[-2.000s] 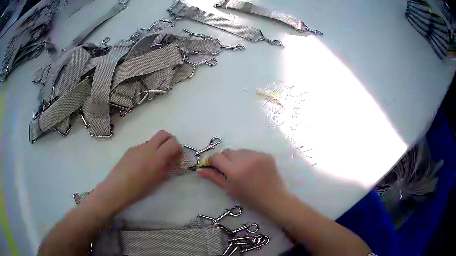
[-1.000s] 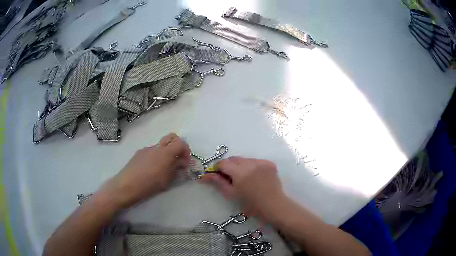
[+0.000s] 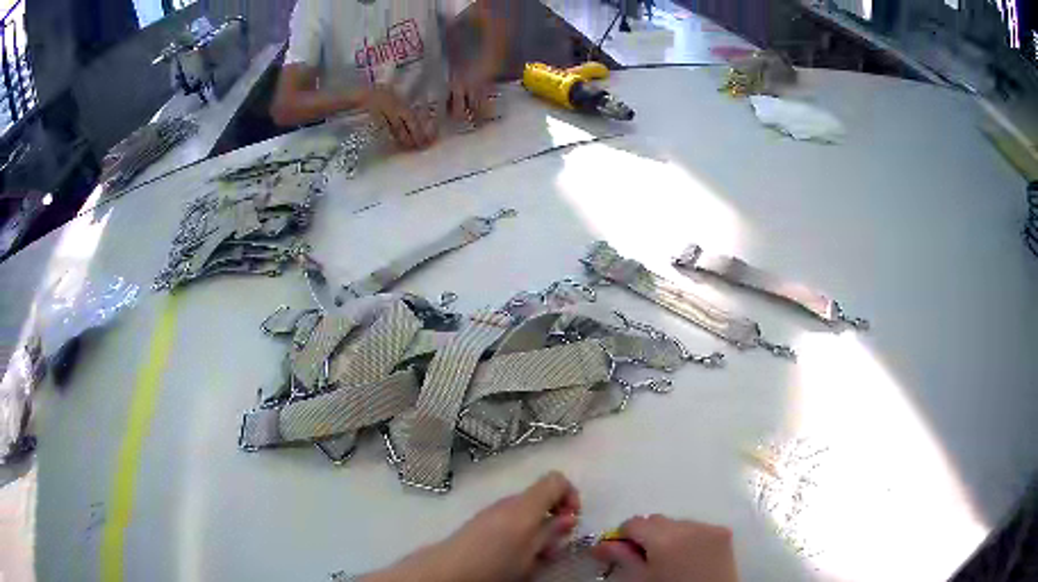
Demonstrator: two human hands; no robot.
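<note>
My left hand [image 3: 512,534] is at the bottom edge, fingers closed on a grey-beige webbing strap [image 3: 575,565], mostly hidden and cut off by the frame. My right hand [image 3: 681,550] is just right of it, closed around the thread snips [image 3: 615,535]; only a bit of yellow and a dark part show at its fingertips. The snips are at the strap's end; whether the blades touch it I cannot tell. A pile of webbing straps [image 3: 444,398] with wire loops and snap hooks lies beyond my hands.
Two loose straps [image 3: 672,299] lie right of the pile, another strap [image 3: 427,252] behind it. Thread scraps [image 3: 797,483] lie at right. A second strap pile [image 3: 245,222] is at back left. A person [image 3: 393,57] works opposite beside a yellow heat gun [image 3: 563,85]. Clear plastic [image 3: 97,298] lies left.
The view has tilted up, so my hands and the pile sit lower and the person opposite shows. My hands stay close together on the strap; the near stack is out of view.
</note>
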